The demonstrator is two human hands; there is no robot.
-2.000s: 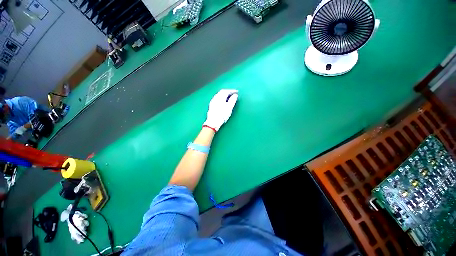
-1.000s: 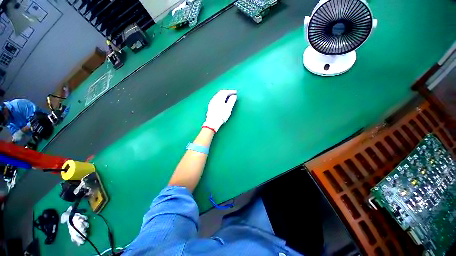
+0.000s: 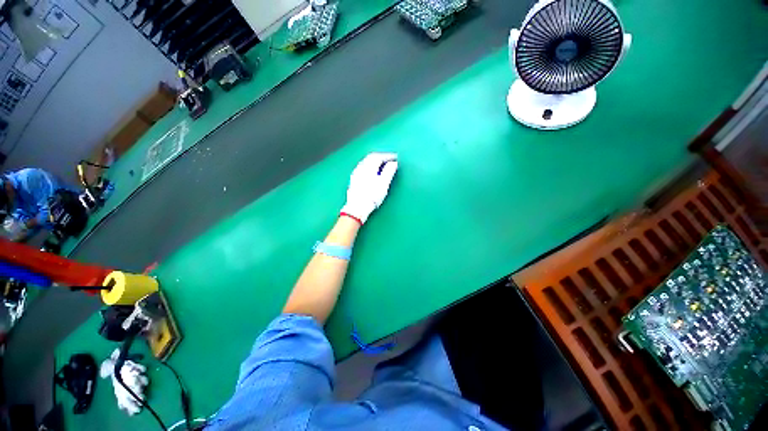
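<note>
My left hand [image 3: 369, 187], in a white glove with a red cuff edge, rests on the green bench mat [image 3: 446, 227]. Its fingers are curled with a small dark gap by the thumb; whether it holds anything cannot be told. A light blue wrist strap [image 3: 333, 250] is on the left wrist. A green circuit board [image 3: 703, 316] lies tilted on the orange-brown slotted grate [image 3: 581, 337] at the lower right, cut off by the picture's edge. My right hand is not in view.
A white desk fan [image 3: 552, 105] stands at the upper right. A yellow roll-like thing on a stand [image 3: 130, 288] and loose white gloves [image 3: 128, 383] are at the left. Other boards [image 3: 431, 13] lie beyond the dark strip [image 3: 278, 139]. A person in blue [image 3: 32, 194] is at the far left.
The view has shifted very slightly, so the fan sits a little further left in the picture. My left hand stays in place. The far person's hand has moved slightly.
</note>
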